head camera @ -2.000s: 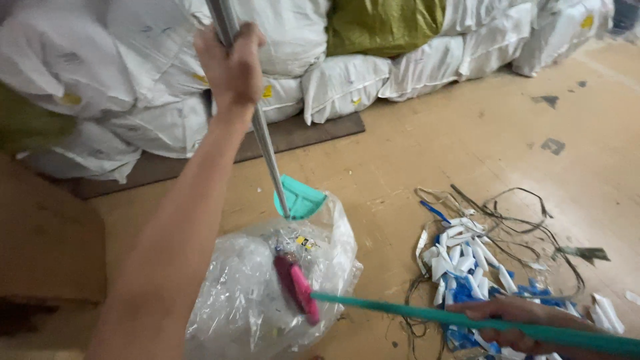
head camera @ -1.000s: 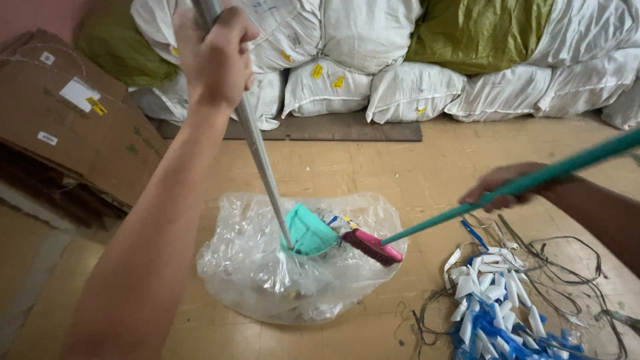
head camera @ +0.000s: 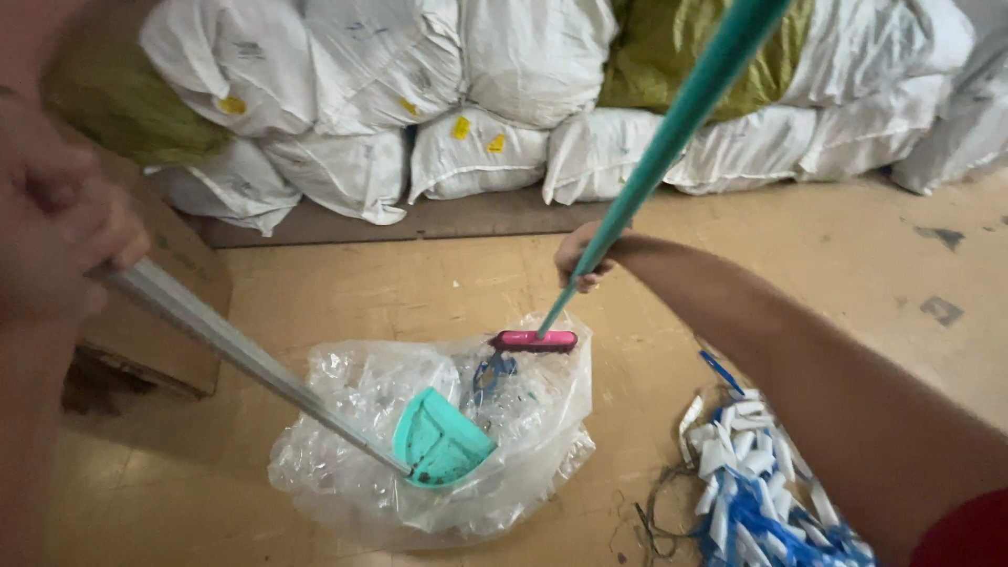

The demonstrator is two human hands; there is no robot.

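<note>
My left hand (head camera: 67, 209), blurred at the left edge, grips the grey metal handle (head camera: 260, 366) of a dustpan. The turquoise dustpan pan (head camera: 442, 441), with dirt in it, rests on a crumpled clear plastic bag (head camera: 354, 488) on the floor. My right hand (head camera: 587, 256) is closed around the green handle (head camera: 661, 150) of a broom. The pink broom head (head camera: 537, 340) lies at the bag's upper right part, its dark bristles facing down. Blue strips and small debris (head camera: 496, 378) lie in or on the bag between broom head and pan.
White woven sacks (head camera: 535, 63) and an olive sack (head camera: 709, 55) are stacked along the back, partly on a brown board (head camera: 441, 214). A cardboard box (head camera: 157, 315) stands at left. White and blue strips (head camera: 756, 488) and thin dark cords (head camera: 654, 512) lie on the floor at lower right.
The broom head has moved from beside the dustpan to the far side of the bag, and its handle now stands steeper. My left hand and the dustpan handle's upper end have shifted left and lower.
</note>
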